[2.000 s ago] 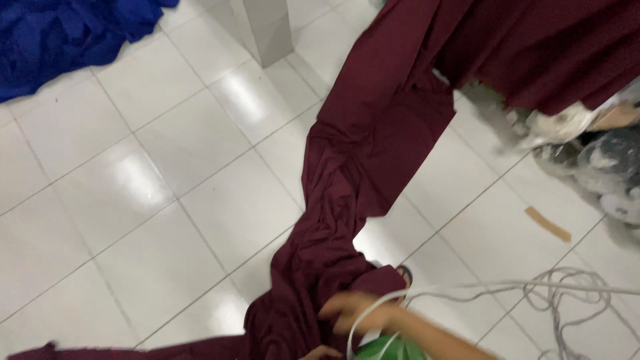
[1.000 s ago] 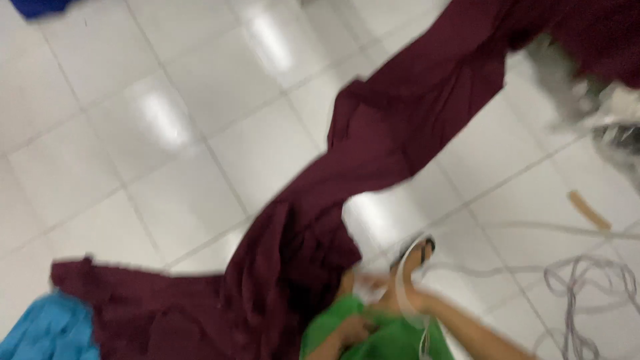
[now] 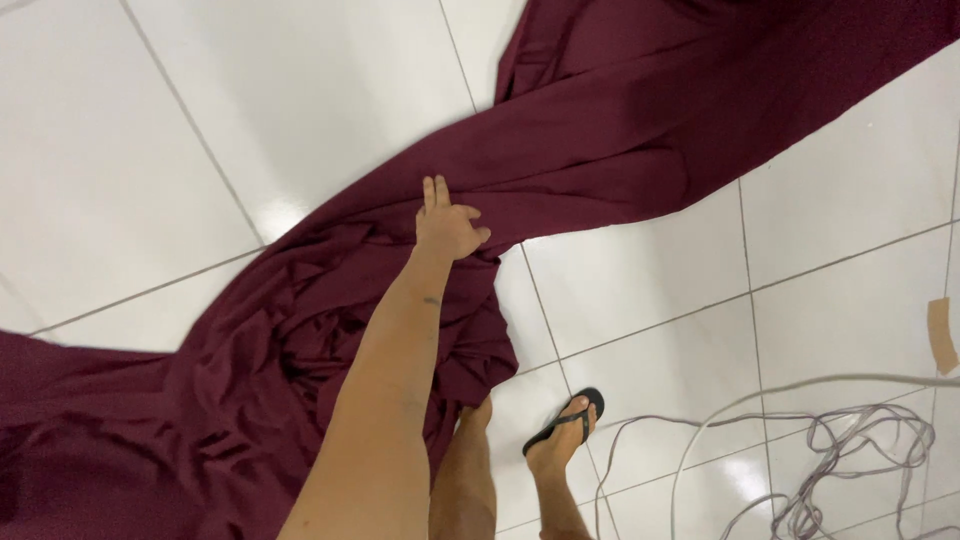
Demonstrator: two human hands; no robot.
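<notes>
A long length of maroon fabric point(image 3: 585, 165) runs from the upper right down to the lower left, with bunched folds near my legs. My left hand point(image 3: 450, 221) reaches over its middle, back of the hand up, two fingers extended and the others bent. The hand lies on or just above the cloth; contact is hard to tell. No cloth is visibly gripped. Part of the folded pile is hidden under my forearm. My right hand is out of view.
My foot in a black flip-flop point(image 3: 559, 427) stands on the white tiled floor point(image 3: 652, 307), beside my other leg. Tangled thin cords point(image 3: 825, 457) and a pale cable point(image 3: 705, 427) lie at lower right. A brown strip point(image 3: 941, 336) is at the right edge.
My left hand has reached forward over the maroon fabric. My right hand, seen near the green cloth a second ago, has left the view. The view has moved strongly.
</notes>
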